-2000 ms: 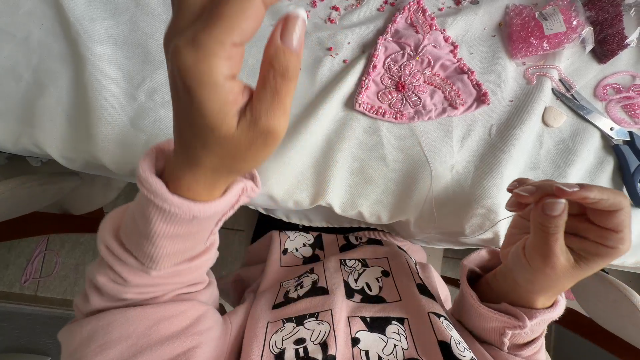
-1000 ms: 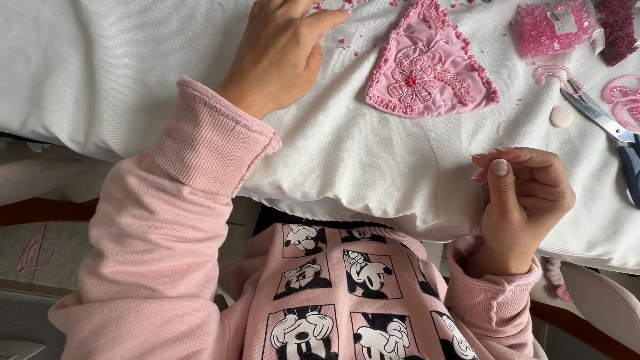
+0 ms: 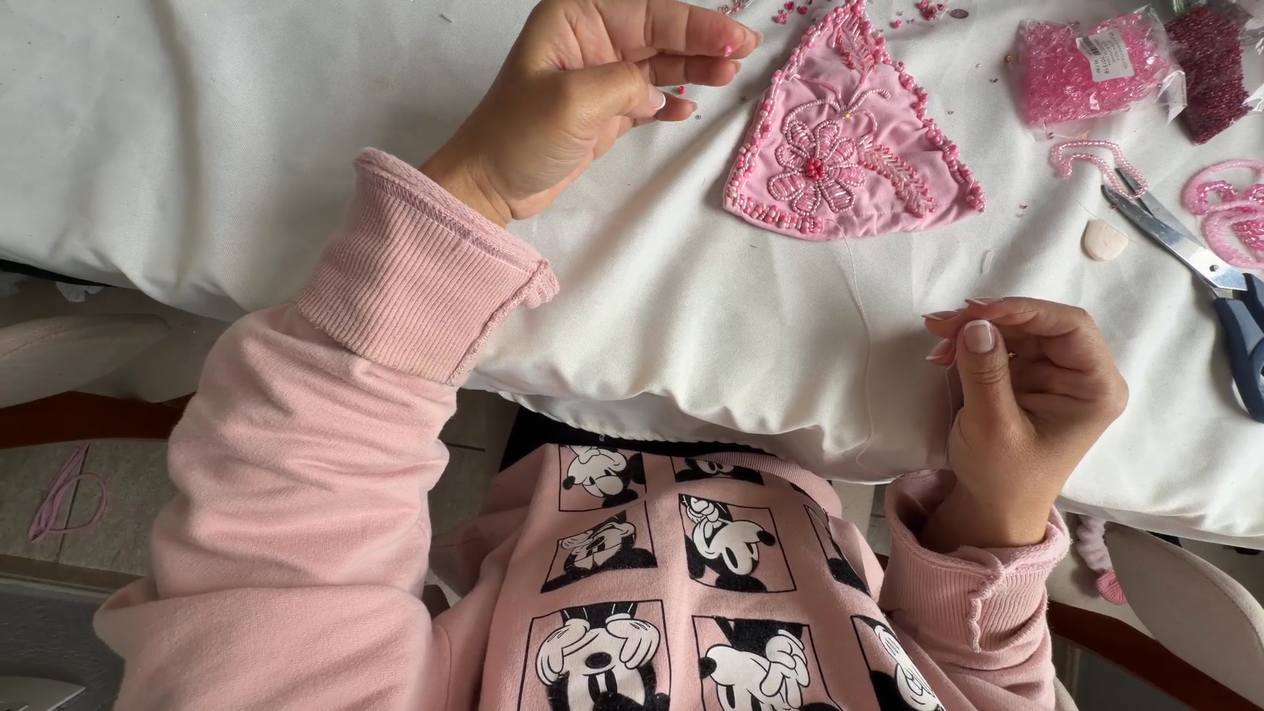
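A pink triangular fabric piece (image 3: 839, 138) with a beaded flower and beaded edges lies flat on the white cloth. Left of it, above the cloth, my left hand (image 3: 602, 89) has a small pink bead (image 3: 728, 50) at the tip of its index finger, with the fingers slightly apart. My right hand (image 3: 1027, 385) is raised below and right of the fabric, thumb and fingertips pinched together. A thin thread (image 3: 867, 355) runs down from the fabric's lower edge and loops toward my right hand. Whether a needle sits between those fingertips is too small to tell.
Bags of pink beads (image 3: 1062, 89) and dark red beads (image 3: 1210, 84) lie at the upper right. Below them are scissors (image 3: 1200, 259), a flat pale piece (image 3: 1103, 240) and beaded loops (image 3: 1096, 146). Loose beads are scattered above the fabric. The white tablecloth (image 3: 247, 148) hangs over the near edge.
My left hand reached down to the loose beads one second ago and is now lifted with a bead on a fingertip. My right hand has moved leftward since the earliest frame, still pinched.
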